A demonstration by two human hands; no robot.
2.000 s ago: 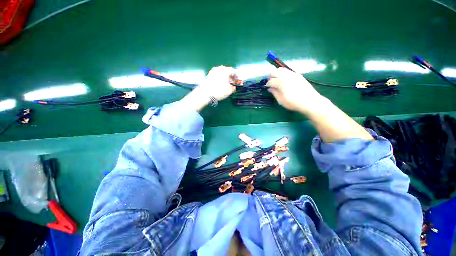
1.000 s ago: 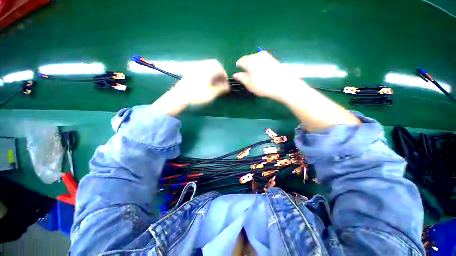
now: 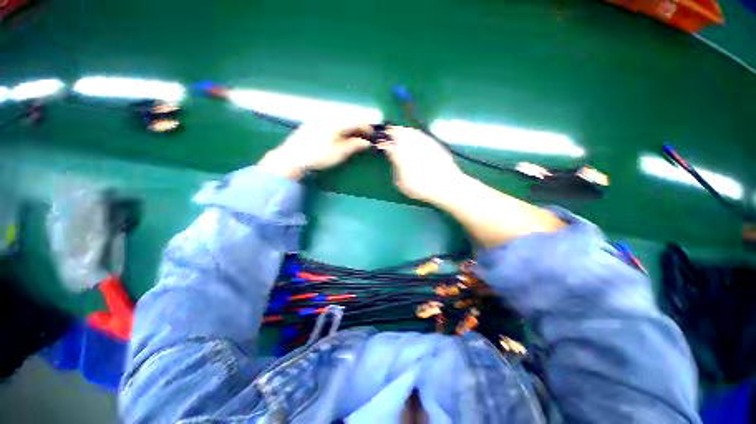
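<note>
My left hand point(image 3: 331, 144) and my right hand point(image 3: 421, 162) meet over the dark green belt, fingertips close together on a small dark part point(image 3: 380, 135) of a cable lead. The frame is blurred and the fingers hide most of the part. The lead's black cable runs up left from my left hand to a blue plug point(image 3: 207, 88) with a red band. Another lead passes beyond my right hand, its blue plug point(image 3: 403, 94) at the top and its coppery terminals point(image 3: 532, 170) to the right.
Leads with coppery ends point(image 3: 428, 310) and blue plugs lie bundled near my body. More leads lie along the belt point(image 3: 273, 41). Red handles point(image 3: 114, 308) and a clear plastic bag point(image 3: 76, 236) are at left. Black parts point(image 3: 713, 306) lie at right. An orange-red bin point(image 3: 676, 12) is at the far side.
The view has shifted and blurred. My hands stay close together, with the right hand's fingers now lower beside the left's. The blue plug beyond my right hand shows more fully.
</note>
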